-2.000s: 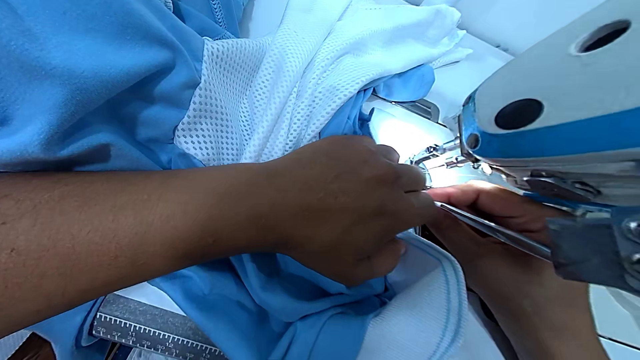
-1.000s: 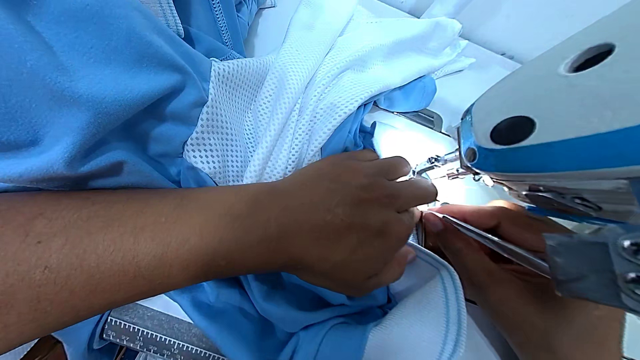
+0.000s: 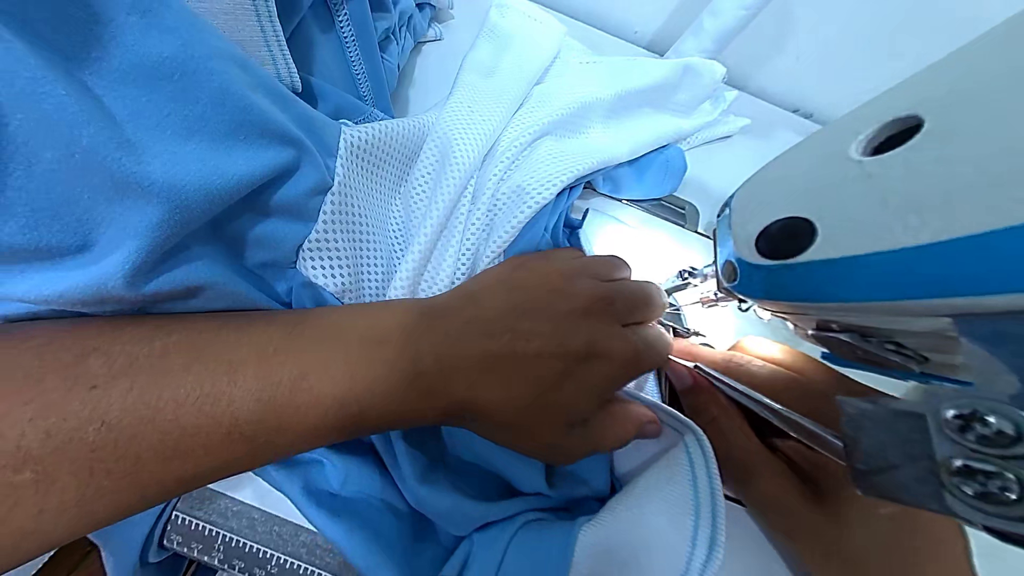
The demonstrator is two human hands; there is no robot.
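Note:
My left hand (image 3: pixel 552 352) reaches in from the left, its curled fingers pinching fabric edge close to the needle area of a white and blue sewing machine (image 3: pixel 872 200). Opposite it, my right hand (image 3: pixel 784 416) has thumb and forefinger together at the fabric beside the presser foot; the exact piece held is hidden. A thin metal rod or bar (image 3: pixel 772 408) runs across my right hand toward a bracket. Blue fabric (image 3: pixel 160 160) with a white mesh panel (image 3: pixel 448 192) lies around my left arm. A white ribbed band (image 3: pixel 664 512) with blue stitching hangs below my fingers.
A metal ruler (image 3: pixel 240 536) with markings lies at the lower left, partly under blue fabric. Behind the work, the white table surface (image 3: pixel 744 152) meets a white wall. The machine's head and a screwed metal bracket (image 3: pixel 972 456) bound the right side.
My left fingers have shifted slightly away from the front and stay close to the needle area. My right hand remains beside them at the fabric.

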